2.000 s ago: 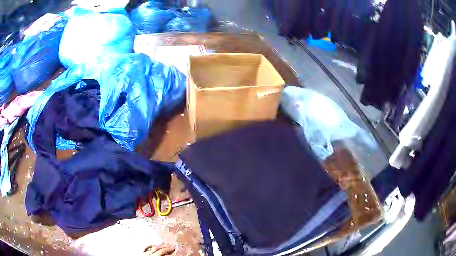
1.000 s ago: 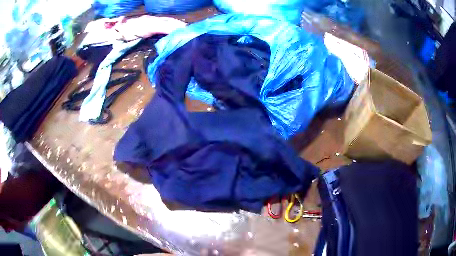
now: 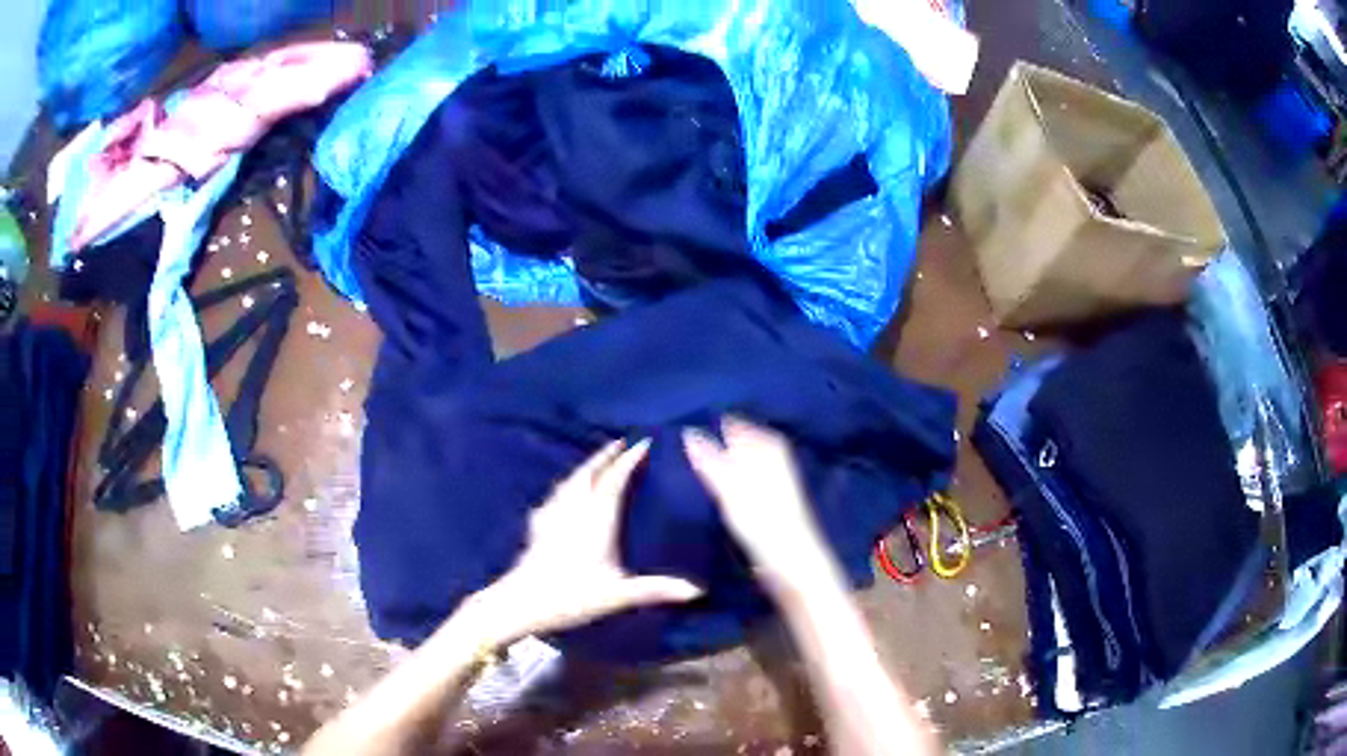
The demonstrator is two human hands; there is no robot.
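Note:
A dark navy garment (image 3: 443, 517) lies crumpled in the middle of the table, and its upper part runs back into the open blue poly bag (image 3: 842, 148). My left hand (image 3: 591, 532) rests on the garment with thumb and fingers spread. My right hand (image 3: 751, 480) is on the garment beside it, fingers pointing forward; it is blurred, and whether it grips cloth is unclear. A small white label or paper (image 3: 514, 672) shows by my left wrist.
Scissors (image 3: 946, 535) with red and yellow loops lie right of the garment, beside a folded stack (image 3: 1152, 473). An open cardboard box (image 3: 1078, 273) stands behind. Black hangers (image 3: 266, 355), pale blue cloth (image 3: 185, 355), pink cloth (image 3: 222, 126) and another dark stack (image 3: 37, 502) are left.
Both my hands have come into view onto the navy garment. The garment's front part now lies wider and lower. The view has turned, first left, then slightly back.

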